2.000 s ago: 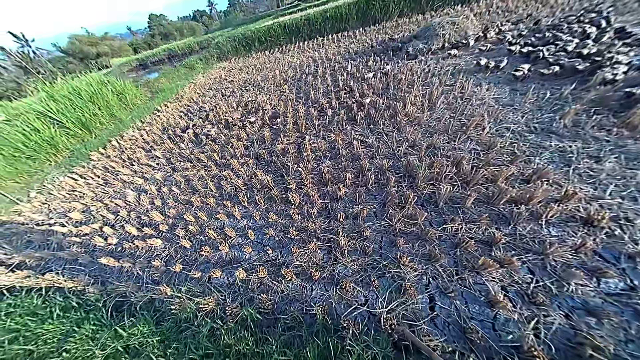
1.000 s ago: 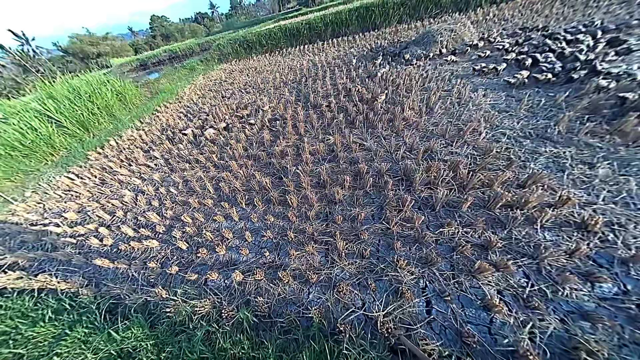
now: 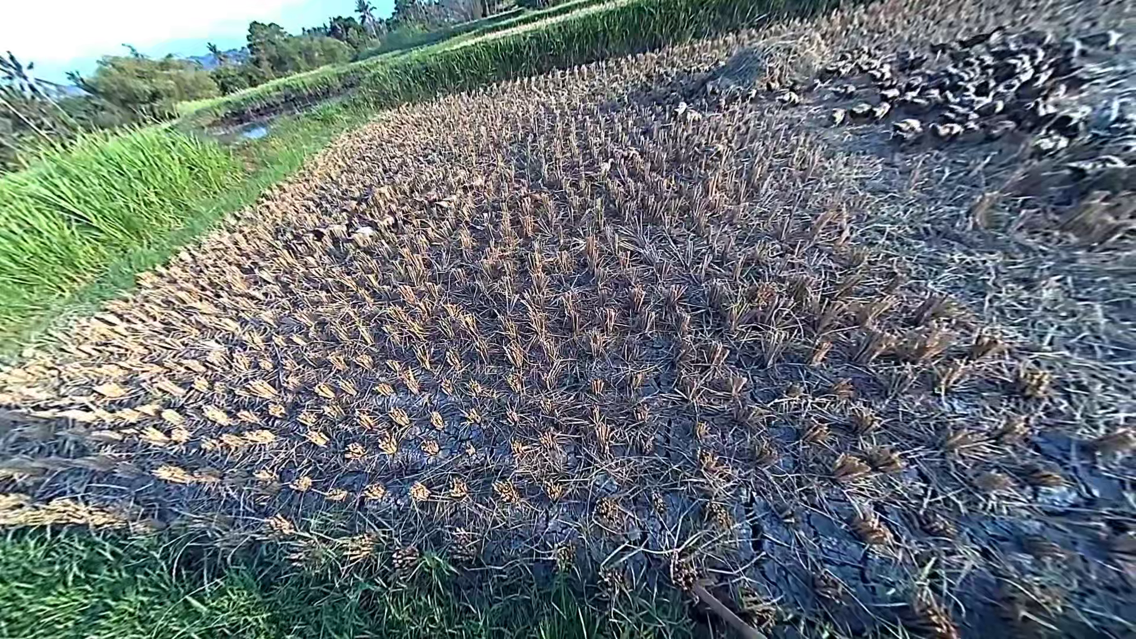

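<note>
Neither my left hand nor my right hand shows in the head view. Cut rice stubble (image 3: 532,302) stands in rows across a field of dark, cracked soil (image 3: 799,532). At the bottom edge, right of the middle, lies a thin brown stick or handle (image 3: 726,612); its lower end is cut off by the frame, and whether anything holds it cannot be told.
Green grass (image 3: 177,586) borders the field at the lower left. Taller green plants (image 3: 115,195) grow at the left, with a small patch of water (image 3: 254,132) behind them. Dark clods or clumps (image 3: 976,89) are heaped at the upper right. Trees (image 3: 284,53) stand far back.
</note>
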